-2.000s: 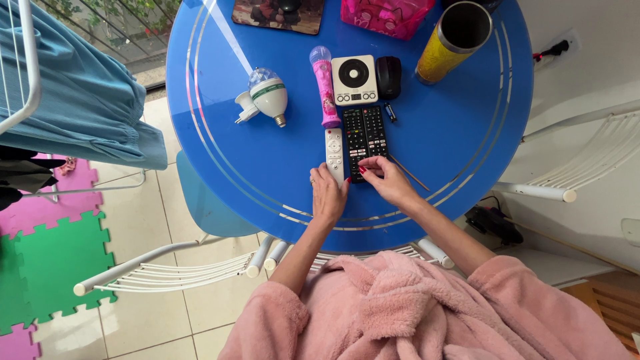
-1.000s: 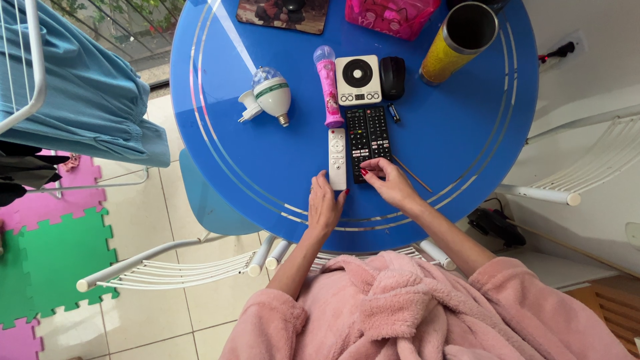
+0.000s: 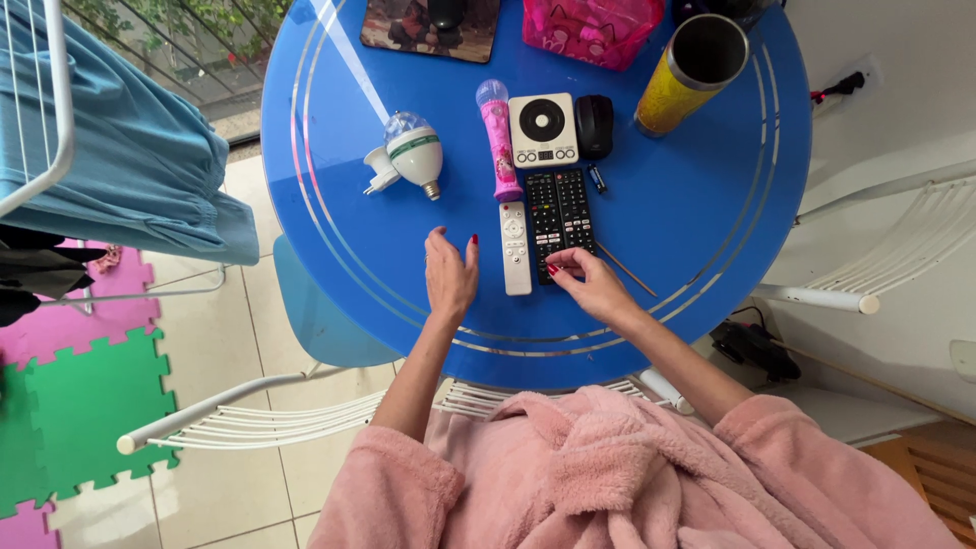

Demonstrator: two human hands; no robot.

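Observation:
My left hand (image 3: 450, 274) is over the blue table (image 3: 366, 252), fingers apart and holding nothing, left of a white remote control (image 3: 515, 248). The fingers of my right hand (image 3: 587, 282) rest at the lower end of two black remote controls (image 3: 543, 217) (image 3: 575, 210) lying side by side. A pink toy microphone (image 3: 499, 145) touches or nearly touches the top of the white remote. Above the black remotes lies a white device with a round black disc (image 3: 542, 130), beside a black computer mouse (image 3: 594, 126). A battery (image 3: 597, 178) and a thin brown stick (image 3: 627, 270) lie to the right.
A rotating crystal bulb (image 3: 415, 152) with a plug adapter lies at the left. Towards the back are a mouse pad (image 3: 465, 38) with a dark object on it, a pink bag (image 3: 587, 38) and a yellow tumbler (image 3: 686, 76). White chairs (image 3: 290, 423) stand around the table.
My left hand has moved left, away from the white remote control it was beside. My right hand has stayed at the lower end of the black remotes.

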